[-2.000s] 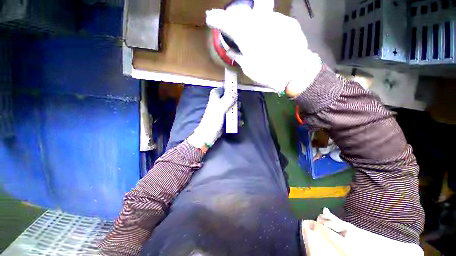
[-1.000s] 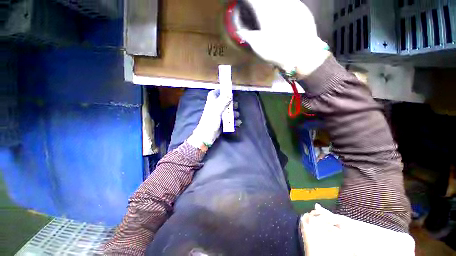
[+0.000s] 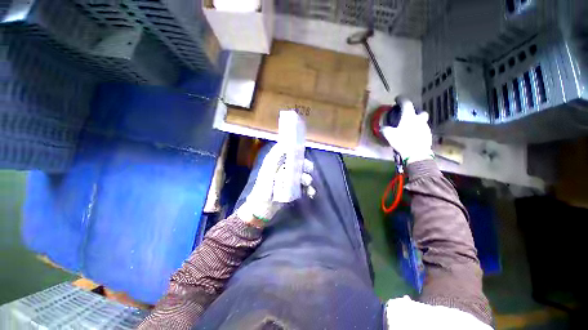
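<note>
My left hand (image 3: pixel 265 184), in a white glove, holds a pale narrow sheet-metal bracket (image 3: pixel 291 155) upright in the picture above my lap. The bracket's far end overlaps the cardboard's near edge in view. My right hand (image 3: pixel 411 134), also gloved, is on the air sander (image 3: pixel 385 120) at the right part of the white bench. The sander's red rim faces left and its black body is partly hidden by my fingers. Its orange-red hose (image 3: pixel 392 193) loops below my wrist, off the bench edge.
The cardboard sheet (image 3: pixel 322 87) lies on the bench, with a plain metal plate (image 3: pixel 243 78) at its left. A hammer (image 3: pixel 376 59) lies at the back. Stacked slotted brackets (image 3: pixel 522 84) stand right and also at the back left. A large blue surface (image 3: pixel 142 193) is left.
My right hand has moved the sander away from the bracket, rightward to the bench beside the cardboard. The bracket's broader face now shows in my left hand. The view has shifted, showing more bench.
</note>
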